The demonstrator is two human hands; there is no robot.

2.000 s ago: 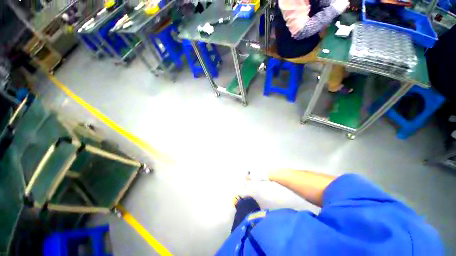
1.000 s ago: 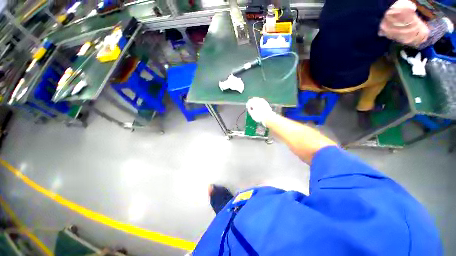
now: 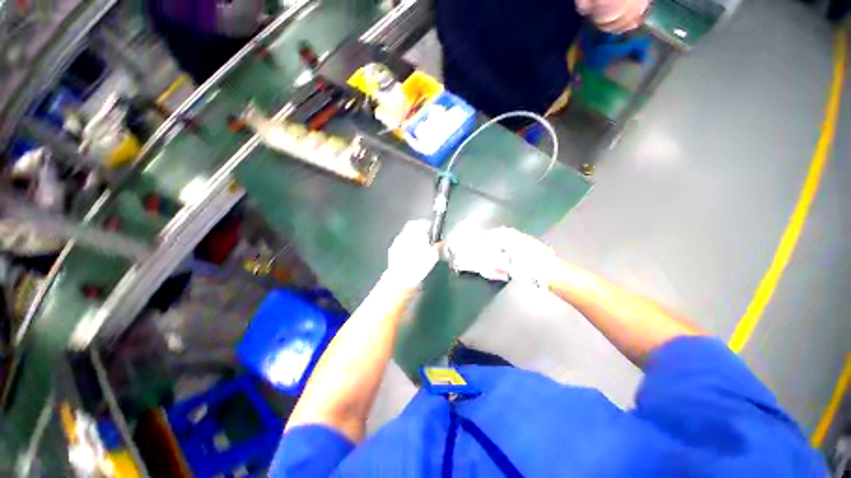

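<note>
My left hand [image 3: 412,252] and my right hand [image 3: 492,252], both in white gloves, are close together over the front part of the green-matted bench [image 3: 327,219]. The dark inline tool [image 3: 440,203] points toward me, with its near end at my left hand's fingers. Blur hides whether either hand grips it. A thin pale hose [image 3: 523,115] curves from its green rear end. A small dark thing, not clear, shows below my right hand.
A yellow bin [image 3: 420,91] and a blue bin [image 3: 439,128] with white material stand at the back. A pale fixture rail [image 3: 313,145] lies at the left rear beside a conveyor. A blue stool [image 3: 287,338] is at the left. A person in dark clothing is beyond the bins.
The view has moved in over the bench and turned. My left hand has come into view, and my right hand has moved from the bench's front edge to beside the tool.
</note>
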